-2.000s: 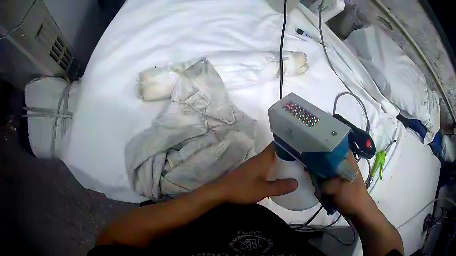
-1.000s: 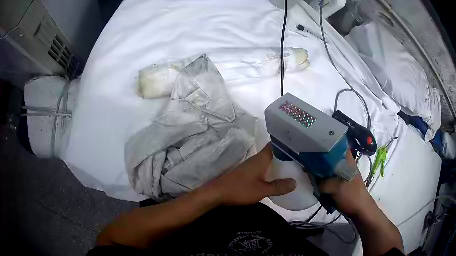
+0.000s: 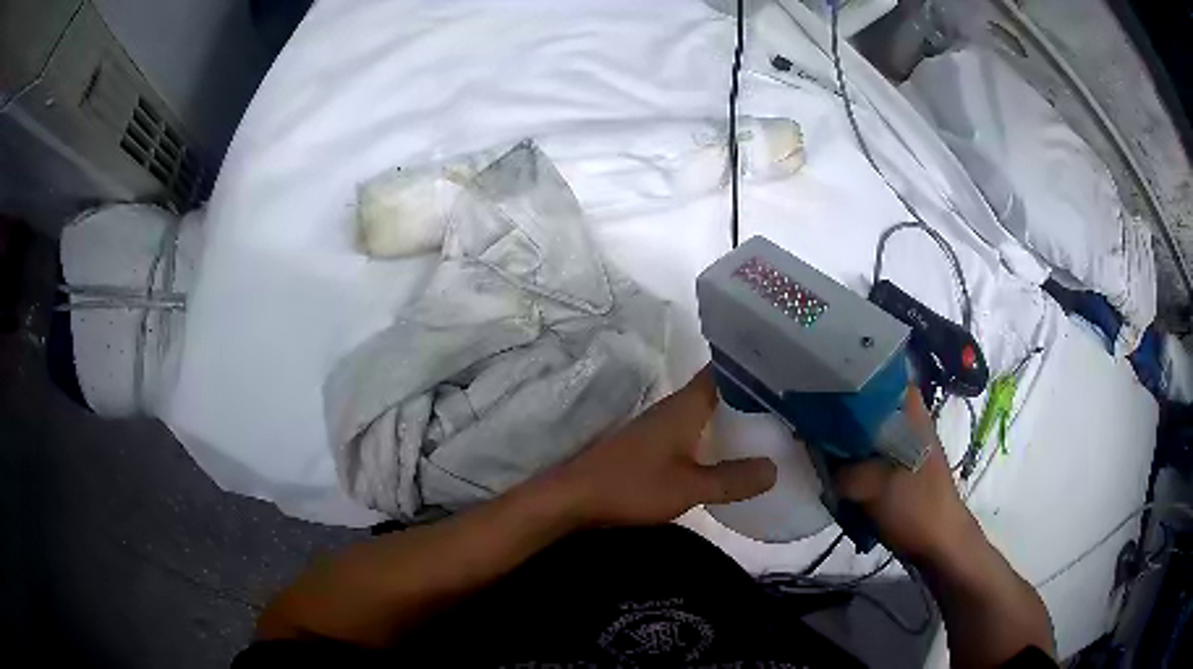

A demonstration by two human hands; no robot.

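Observation:
The spot cleaning gun (image 3: 801, 342), a grey box with a vent grid and teal body, is held upright in front of me. My right hand (image 3: 892, 490) grips its handle. Its cloudy white bottle (image 3: 765, 486) hangs under the teal collar. My left hand (image 3: 674, 457) is at the bottle's left side, thumb across its front; its fingers are partly hidden behind the gun and bottle. A crumpled grey-white garment (image 3: 504, 353) lies to the left of the gun.
A padded roll (image 3: 406, 216) lies behind the garment on the white table cover (image 3: 281, 314). A black hair dryer (image 3: 935, 342) and green air blow gun (image 3: 998, 416) lie right. A marking pen (image 3: 801, 71) and black cords are at the back. White fabric (image 3: 1034, 170) lies far right.
The gun shifted slightly left early on and has stayed almost still since. The view has moved slightly. Both hands keep their places on the gun and bottle.

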